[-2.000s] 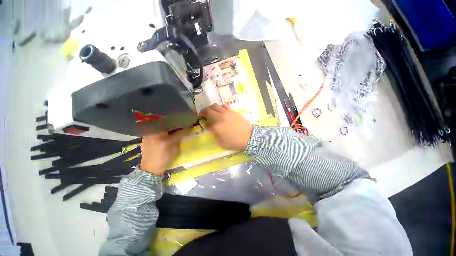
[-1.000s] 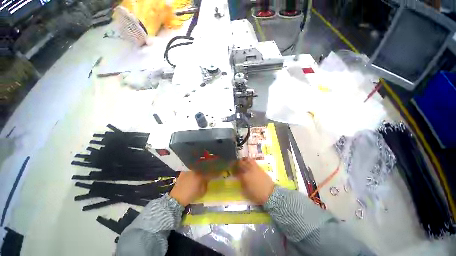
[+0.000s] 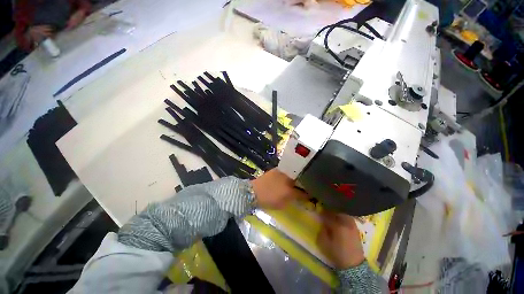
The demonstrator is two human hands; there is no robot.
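Observation:
The sewing machine (image 3: pixel 356 178), white with a dark grey head cover and red logo, stands right of centre. My left hand (image 3: pixel 276 189) is at the cover's lower left edge, its fingertips partly hidden. My right hand (image 3: pixel 340 238) is just below the cover, blurred, over the yellow-taped plate (image 3: pixel 299 221). Something small and dark shows between the hands; I cannot tell whether either hand holds it. Black webbing straps (image 3: pixel 221 118) lie fanned out left of the machine, with small shiny rings at their near ends. A wide black bundle of straps (image 3: pixel 238 258) lies closest to me.
Another black strap pile (image 3: pixel 50 146) lies at the far left, and a single long strip (image 3: pixel 89 72) behind it. A person's hands (image 3: pixel 37 34) show at the top left near a white bottle. A white plastic bag (image 3: pixel 468 195) lies right of the machine.
My view has swung left, so the machine and both hands appear further right. Both hands stay by the machine head; my right hand now sits lower, below the cover.

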